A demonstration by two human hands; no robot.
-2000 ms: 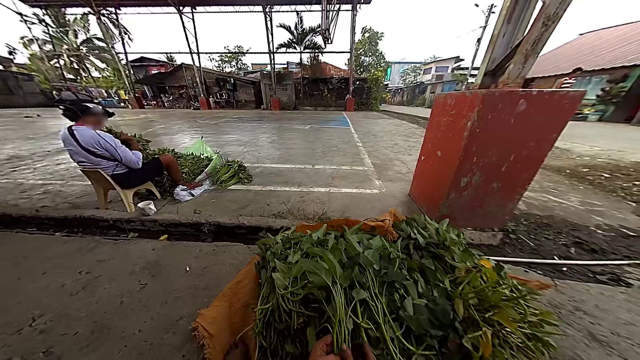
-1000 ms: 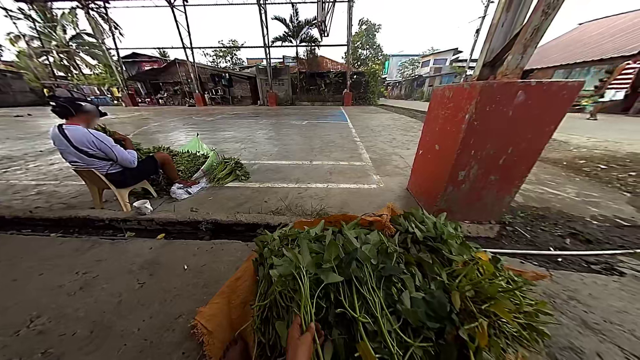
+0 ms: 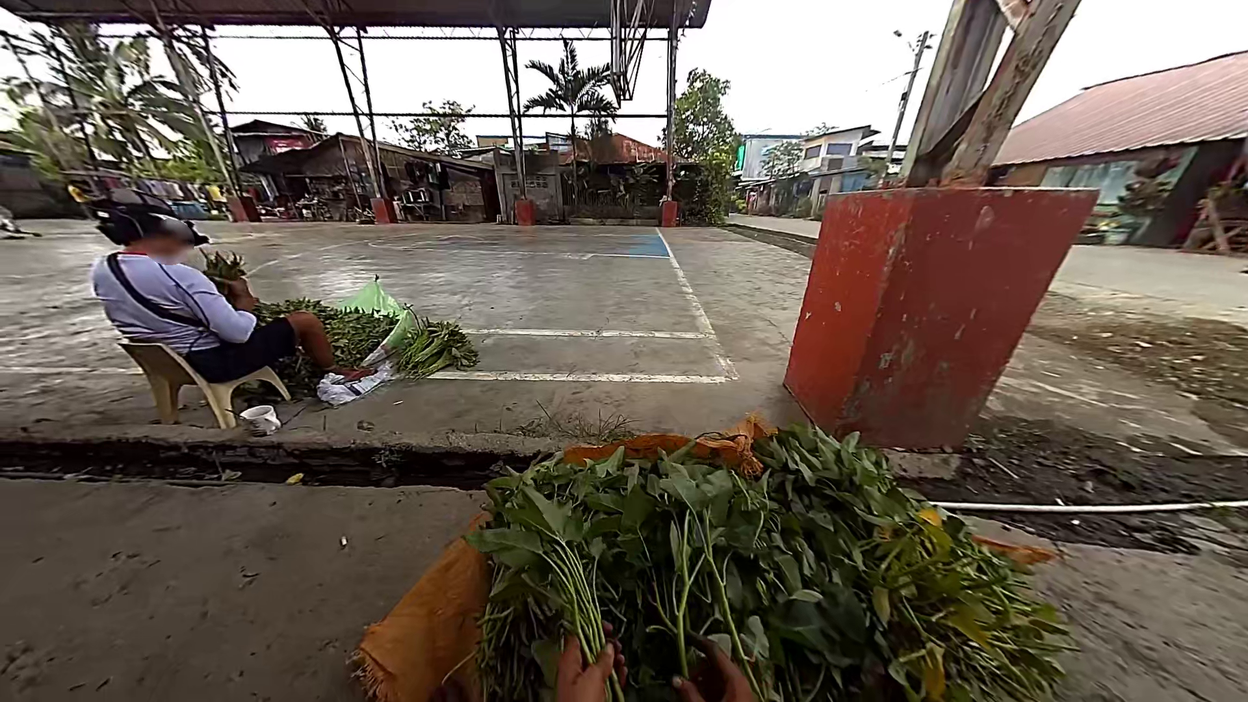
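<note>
A large heap of leafy green stalks (image 3: 770, 546) lies on an orange woven sack (image 3: 429, 619) at the bottom middle of the view. At the heap's near edge, my left hand (image 3: 587, 671) holds a small bunch of long stems (image 3: 575, 595), leaves pointing away from me. Just right of it, my right hand (image 3: 717, 675) has its fingers around a stem or two that stand up from the heap. The lower parts of both hands are cut off by the frame's bottom edge.
A person (image 3: 185, 302) sits on a plastic chair (image 3: 175, 375) beside another greens pile (image 3: 356, 331), a white cup (image 3: 260, 420) nearby. A drainage channel (image 3: 244, 463) crosses beyond my heap. A red concrete post base (image 3: 926, 312) and white pipe (image 3: 1092, 507) are at right.
One second ago only one of my hands showed clearly at the heap's near edge; now both show, each with stems. The seated person's hands, holding greens, are raised.
</note>
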